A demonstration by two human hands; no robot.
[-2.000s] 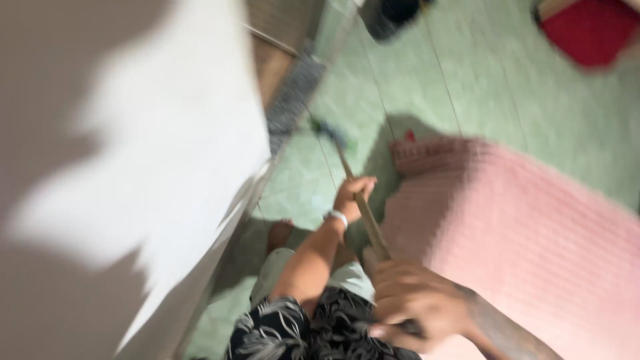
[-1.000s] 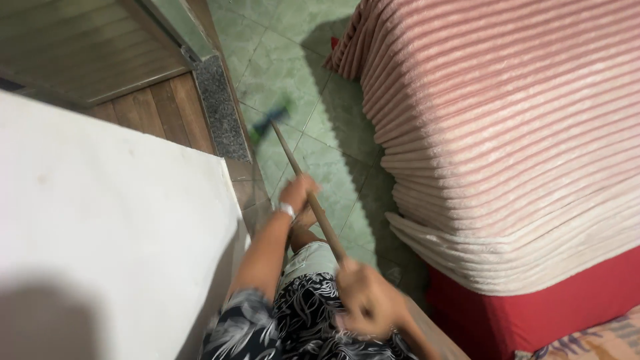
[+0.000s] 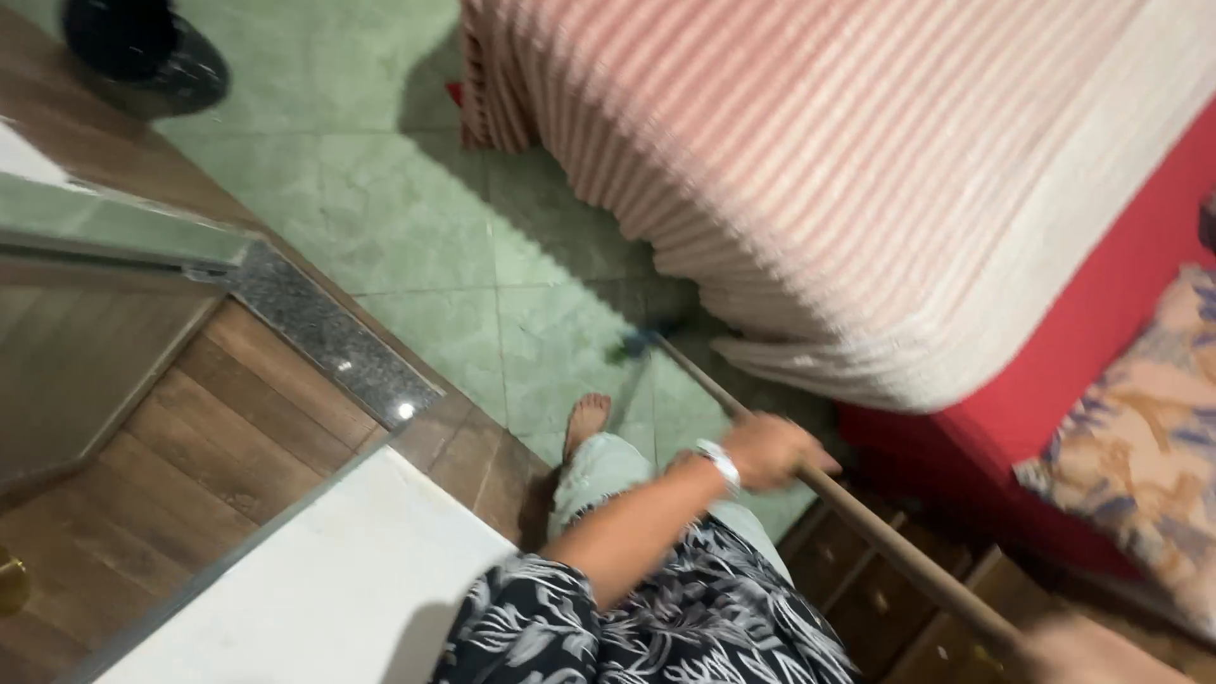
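My left hand, with a white band at its wrist, grips the middle of a long wooden broom handle. At the lower right edge my right hand, blurred and partly out of view, is closed around the handle's upper end. The far end of the handle runs down to a small blue and green broom head, blurred, on the green tiled floor. The head lies beside the hanging edge of a pink striped blanket, a little beyond my bare foot.
A red bed base and a patterned pillow are at right, above a wooden drawer unit. At left are a granite threshold, a glass door and a white wall top. A black bin stands at upper left.
The broom head has moved from near the granite threshold toward the bed's edge. Both hands remain on the handle, which now slants further to the right. The view has shifted and turned.
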